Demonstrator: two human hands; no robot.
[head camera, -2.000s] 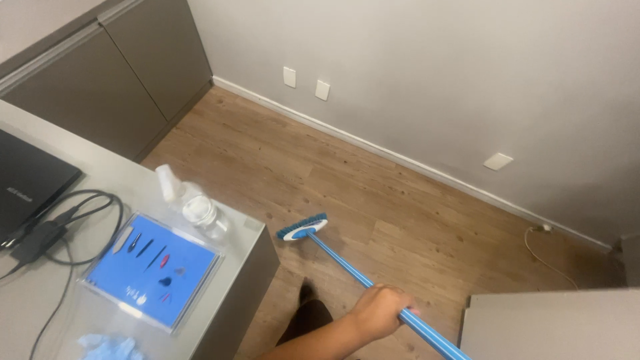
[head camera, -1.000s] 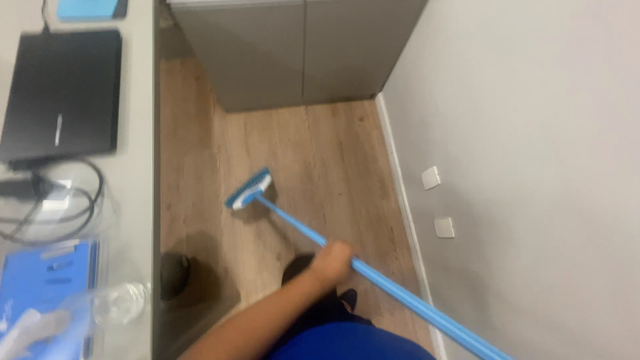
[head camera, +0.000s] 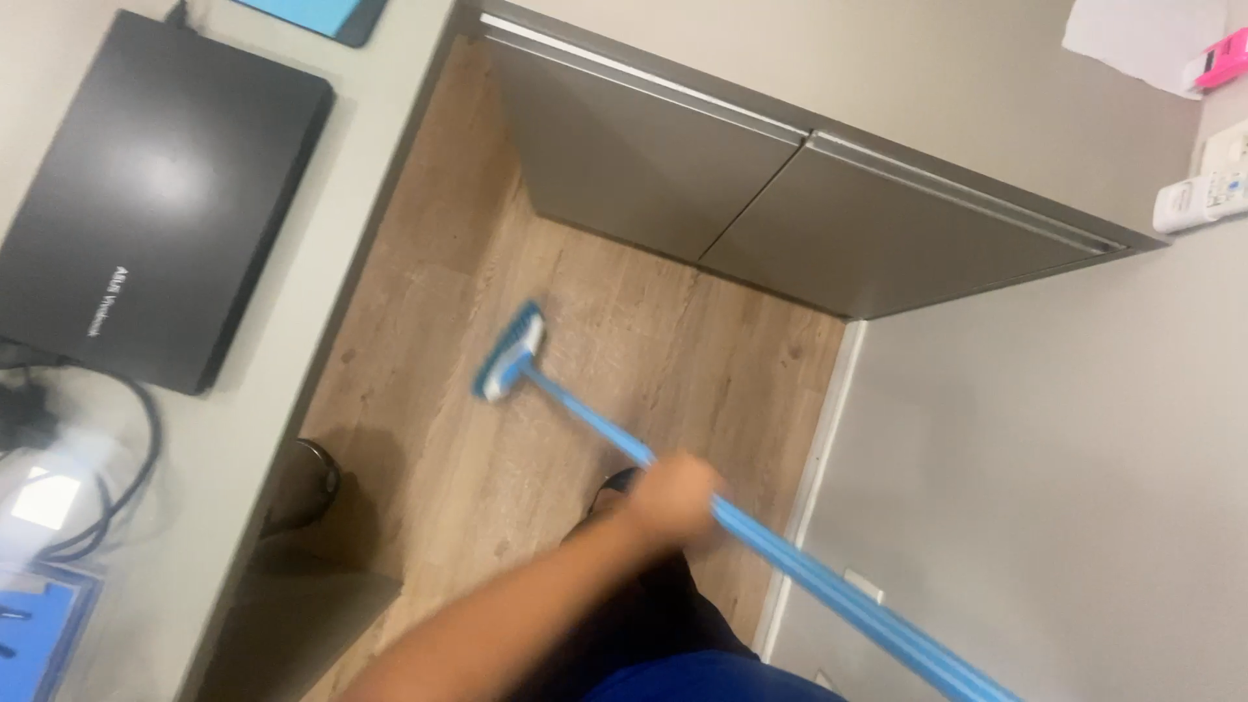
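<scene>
My left hand (head camera: 678, 499), somewhat blurred, is closed around the blue handle (head camera: 829, 585) of a broom. From the hand, the handle slants up and left to a blue and white broom head (head camera: 510, 353), its dark blue bristles on the wood-look floor (head camera: 585, 292). The other end of the handle runs out of the frame at the lower right. My right hand is not in view.
A desk with a black ASUS laptop (head camera: 166, 195), cables (head camera: 146, 468) and a blue case (head camera: 39, 624) stands left. A low grey cabinet (head camera: 780, 214) is ahead, a wall (head camera: 1053, 439) to the right. My shoe (head camera: 619, 480) is near the handle.
The view has swung a lot to the left, from the wall and sockets to the cabinet and laptop. My left hand has stayed on the handle, and the broom head now lies between desk and cabinet.
</scene>
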